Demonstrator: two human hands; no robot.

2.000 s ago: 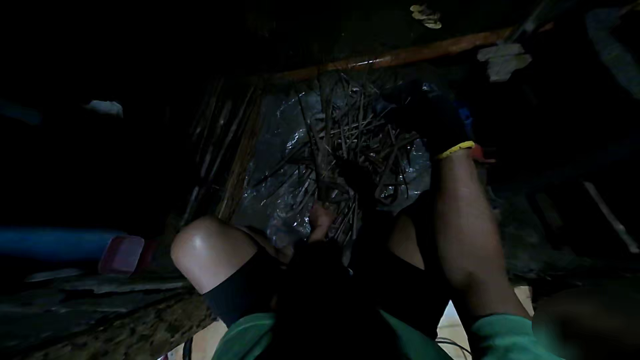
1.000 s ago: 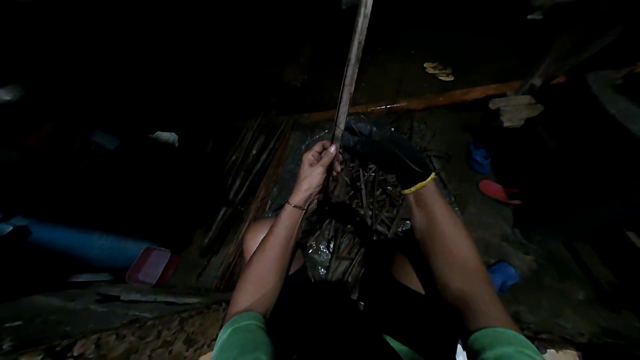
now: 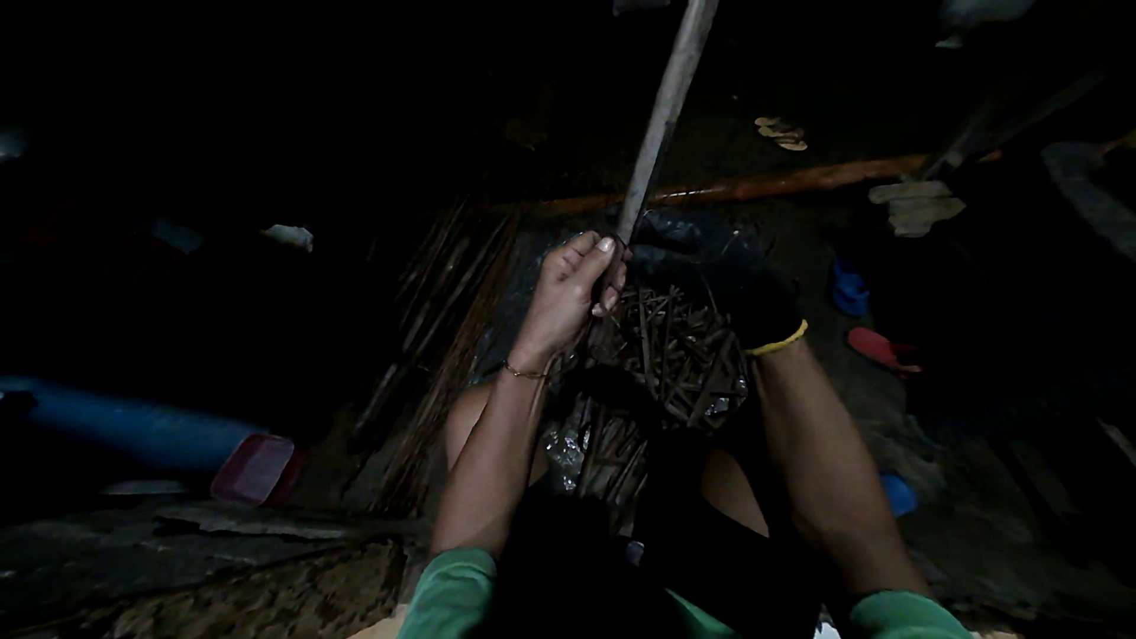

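Note:
My bare left hand is closed around the lower part of a long wooden stick, which slants up and away to the right. My right hand, in a dark glove with a yellow cuff, is just right of it; its fingers melt into the dark, so its hold cannot be made out. Below both hands, a heap of short broken sticks lies on dark plastic sheeting between my legs.
Long thin sticks lie left of the heap. An orange-brown pole crosses beyond it. At right are a red slipper and a blue object; at lower left, a pinkish tub and a blue cylinder.
Two seconds ago my left hand was low at the heap; by one second ago it had risen and held the long stick upright. Since then the stick still stands in that hand.

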